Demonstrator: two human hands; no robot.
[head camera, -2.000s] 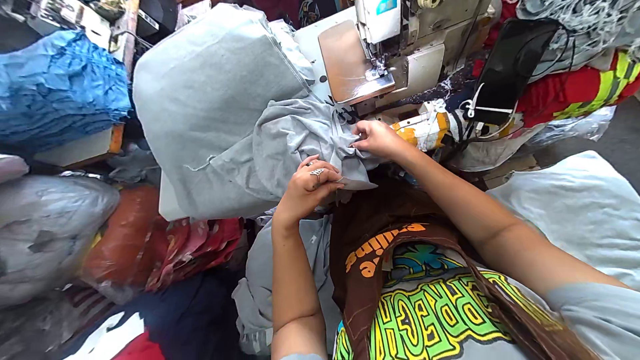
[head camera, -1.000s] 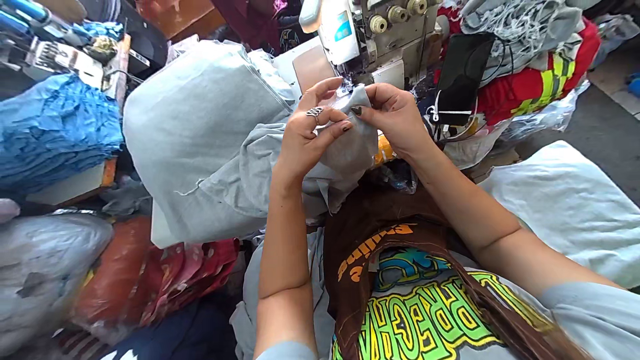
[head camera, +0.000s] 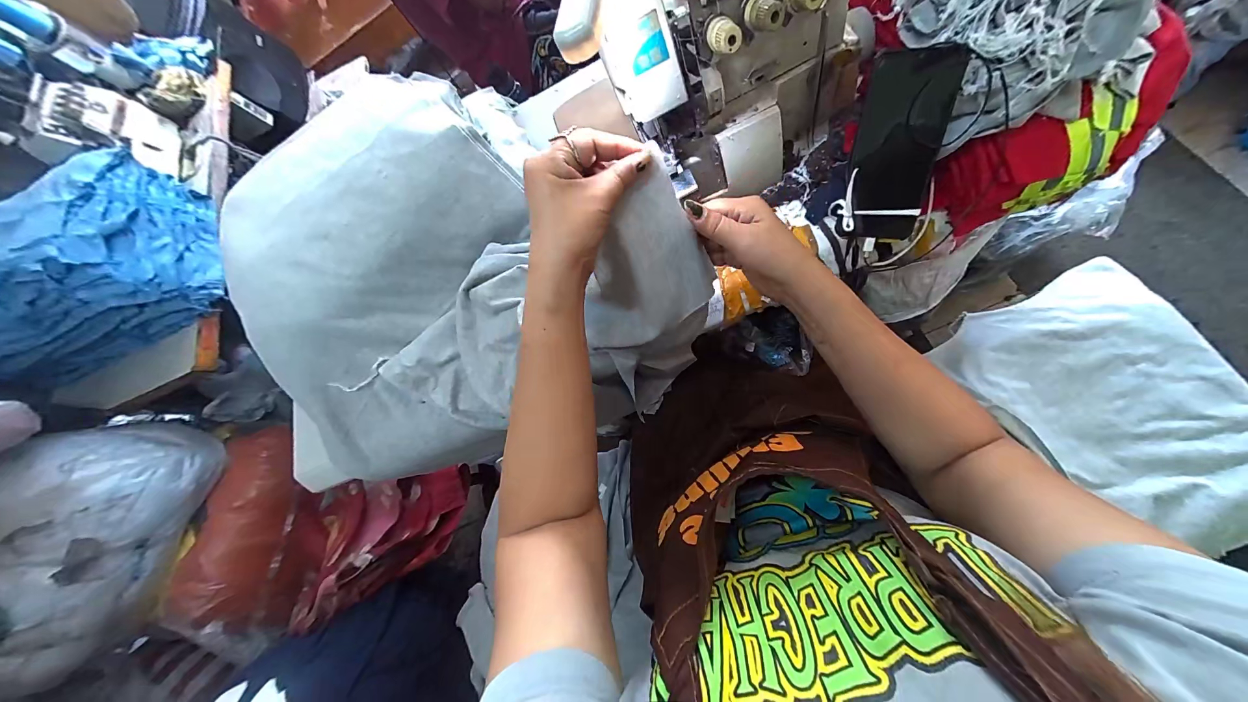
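A piece of light grey fabric (head camera: 648, 244) hangs between my hands, its upper edge lifted beside the needle area of a sewing machine (head camera: 770, 107). My left hand (head camera: 580, 190), with a ring on one finger, pinches the top of that edge between thumb and fingers. Lower on the right edge, my right hand (head camera: 746, 239) grips the same fabric, close to the machine's presser foot (head camera: 682, 177). A large stack of grey fabric panels (head camera: 380, 224) lies to the left, with crumpled cloth between it and my hands.
Blue fabric (head camera: 107, 263) is heaped at the far left, above plastic-wrapped bundles (head camera: 97, 546). A black phone-like slab (head camera: 907, 127) with white cords stands right of the machine, near red cloth (head camera: 1014, 175) with yellow stripes. Pale folded fabric (head camera: 1121, 390) lies at the right.
Two seconds ago both hands were lower, on the bunched grey cloth. They rose to its edge by the machine, and since then my right hand has moved down from my left, stretching the edge between them.
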